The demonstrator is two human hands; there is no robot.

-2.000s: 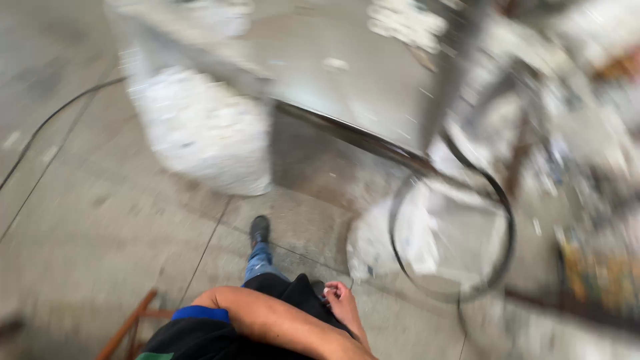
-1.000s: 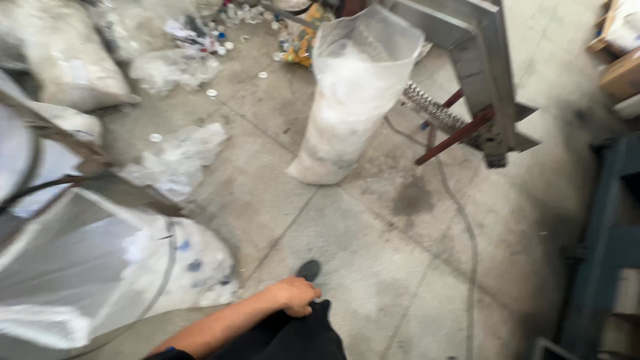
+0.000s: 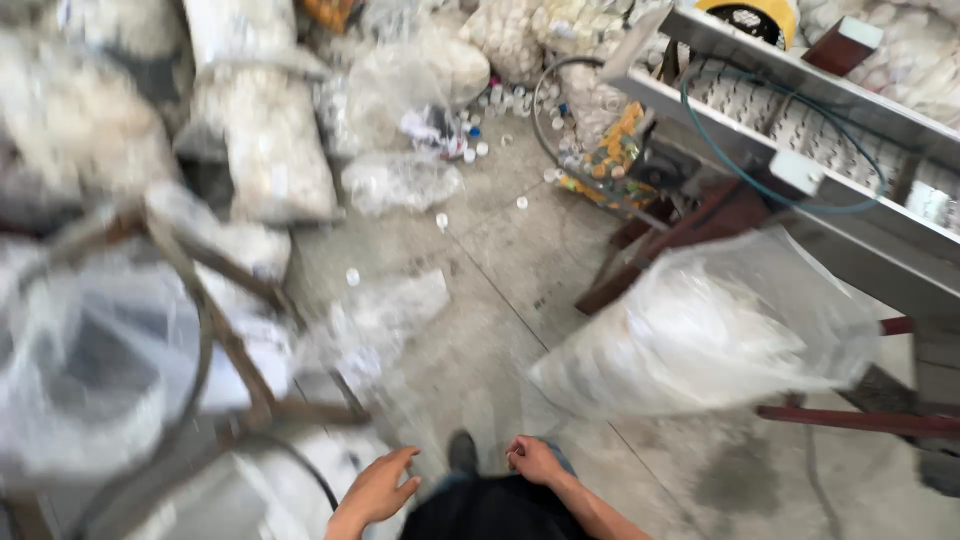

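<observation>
At the lower centre of the head view is my left hand (image 3: 381, 484), palm inward, fingers apart, holding nothing. It is nearest to a metal frame with a dark hoop (image 3: 262, 409) and clear plastic bags at the left. My right hand (image 3: 534, 459) hangs in front of my body with its fingers curled; nothing shows in it, though its inside is hidden. To its upper right a tall clear plastic bag (image 3: 675, 337) with white contents leans below a metal conveyor (image 3: 855, 206). An empty-looking clear plastic bag (image 3: 382, 322) lies on the floor ahead.
Filled sacks (image 3: 277, 150) stand at the back left. Loose bottle caps (image 3: 510, 101) lie scattered on the concrete floor (image 3: 487, 300). A yellow patterned bag (image 3: 622, 150) rests beside the conveyor's legs. A dark red bar (image 3: 855, 420) juts out at the right, and a cable runs along the floor.
The view has swung strongly. My left hand is now in view beside the right one; one second ago only one hand showed. The bag by the conveyor still stands there.
</observation>
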